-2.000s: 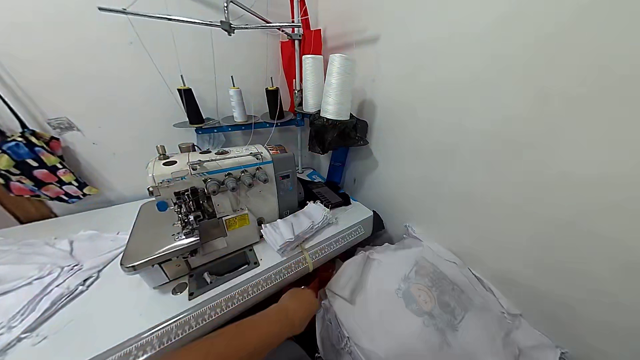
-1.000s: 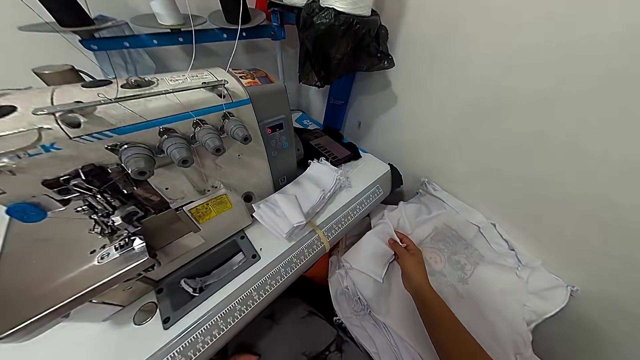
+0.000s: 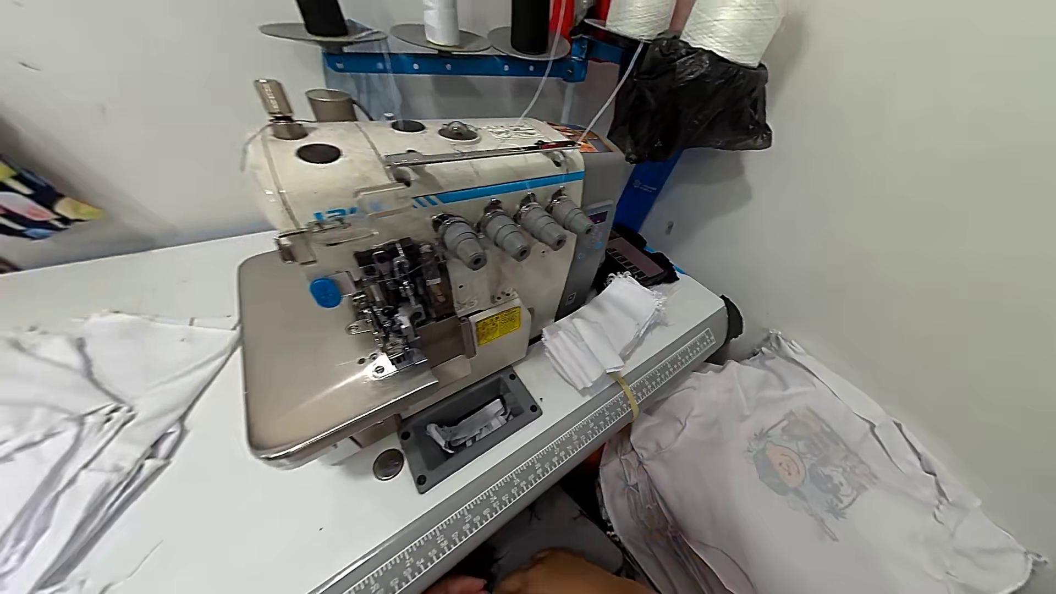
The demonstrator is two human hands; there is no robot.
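Note:
At the bottom edge, my right hand (image 3: 569,573) shows only in part, low beside the table's front edge; its fingers are hidden. A small bit of skin, perhaps my left hand (image 3: 458,585), lies just left of it, cut off by the frame. What either holds cannot be seen. To the right hangs a pile of white garments (image 3: 718,462) with a printed cartoon figure. Above stands an overlock sewing machine (image 3: 429,190) with a metal work plate (image 3: 305,355). Small folded white fabric pieces (image 3: 602,330) lie beside it on the table.
More white fabric (image 3: 74,412) covers the table's left side. A printed measuring tape (image 3: 528,478) runs along the front edge, with a yellow band (image 3: 627,396) over it. Thread cones (image 3: 734,29) and a black plastic bag (image 3: 693,103) are behind, near the wall.
My right hand was on the white garments at the right a second ago; it has moved left and down to the bottom edge. The view has shifted.

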